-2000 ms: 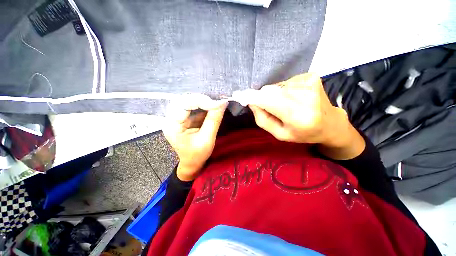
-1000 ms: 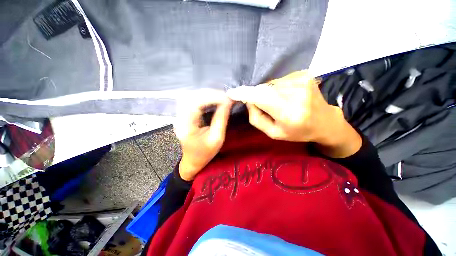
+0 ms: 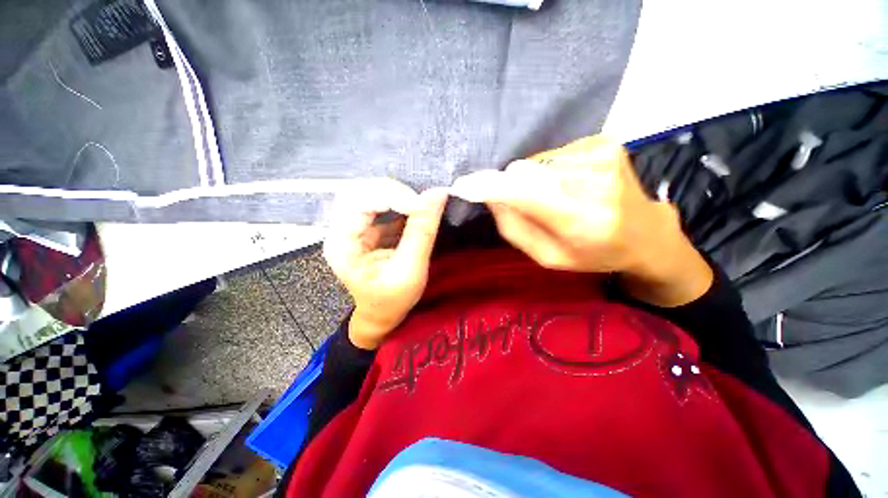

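A grey garment lies spread over the white table. Its hem, a narrow fold edged by white binding, runs along the side nearest my body. My left hand pinches the hem between thumb and fingers. My right hand pinches the hem just beside it, fingertips almost touching the left ones. Any needle is too small or hidden between the fingertips to make out. A black care label and a double white bound seam show on the garment's left part.
Crumpled dark garments with white tabs lie to the right. A red plaid bundle under clear plastic sits at the left table edge. Below are a blue bin, a checkered cloth and speckled floor. The white table shows at upper right.
My left hand moved slightly right and blurred, then came back a little left and is sharper now. The garment shifted slightly. The right hand has barely moved.
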